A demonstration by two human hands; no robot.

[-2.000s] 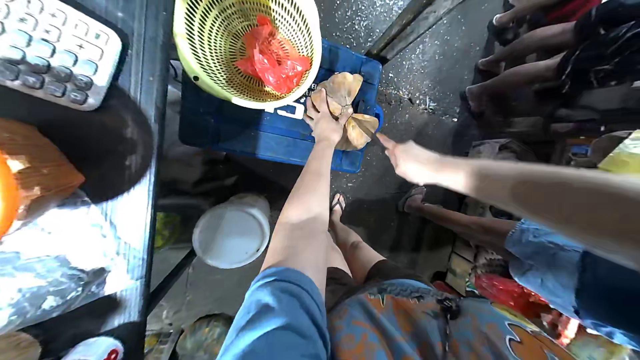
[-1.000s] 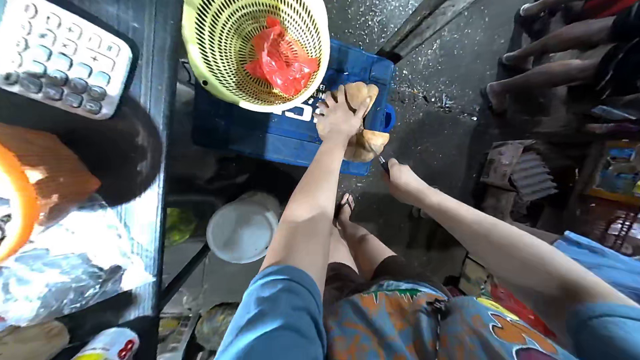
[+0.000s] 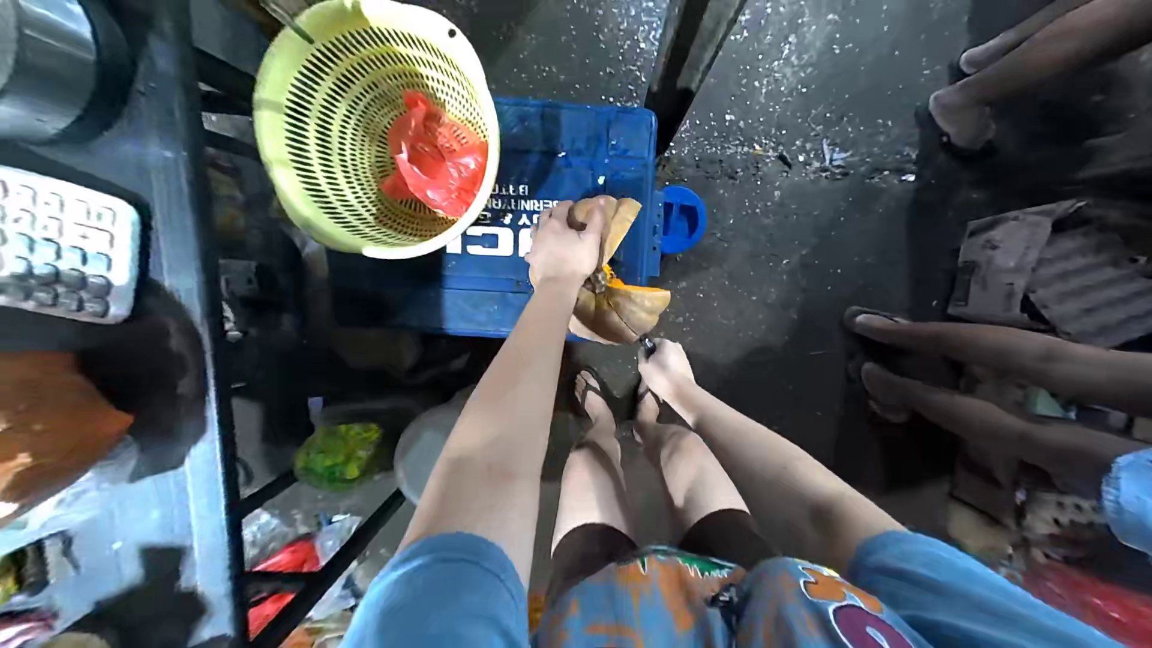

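A tan pumpkin [image 3: 630, 310] with orange flesh rests on the lid of a blue plastic box [image 3: 576, 144], split open on its right side. My left hand [image 3: 565, 245] presses on the pumpkin's upper left part, fingers spread over the rind. Below and to the right, my right hand [image 3: 666, 367] is closed around the dark handle of a knife [image 3: 646, 345]. The knife's blade is mostly hidden at the pumpkin's lower piece. A yellow plastic basket [image 3: 310, 117] holding a red plastic bag [image 3: 436, 157] stands just left of my left hand.
Along the left runs a metal table [image 3: 184, 360] with a calculator [image 3: 67, 243] and an orange-brown piece [image 3: 54, 423]. A pale round lid [image 3: 427, 445] lies low beside my left arm. Other people's legs [image 3: 1035, 351] and flattened cardboard [image 3: 1008, 261] are at the right.
A gap showing orange flesh has opened in the pumpkin's right side. My right hand has moved closer in below the pumpkin, with the knife still in it. My left hand stays on the rind.
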